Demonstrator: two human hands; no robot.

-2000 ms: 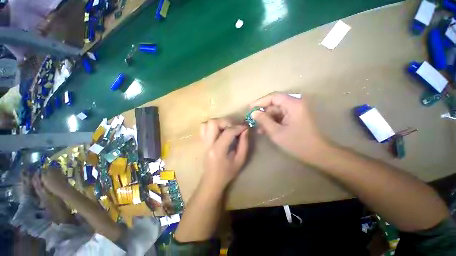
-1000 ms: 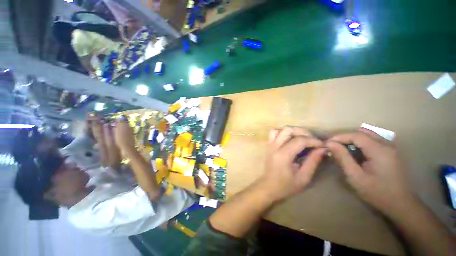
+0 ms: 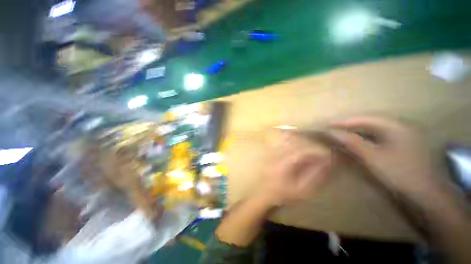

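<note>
The frame is strongly blurred. My left hand (image 3: 297, 167) is over the tan bench top, its fingers curled towards my right hand. My right hand (image 3: 395, 154) is just to the right of it, fingers bent towards the left hand. The fingertips of both hands are close together; whether they touch, and what is between them, cannot be made out. A small pale streak (image 3: 285, 127) shows at the top of my left hand. A blue and white battery pack (image 3: 460, 164) lies at the right edge, partly cut off.
A dark bar (image 3: 216, 124) stands left of my hands, beside a heap of amber pieces (image 3: 179, 167). A neighbouring person's pale sleeve (image 3: 116, 232) is at lower left. The green belt (image 3: 304, 56) carries blue batteries (image 3: 262, 35). A white pad (image 3: 448, 67) lies at upper right.
The view has swung left since the first frame and is now blurred. My hands remain close together. The circuit board seen at my right fingertips earlier can no longer be made out.
</note>
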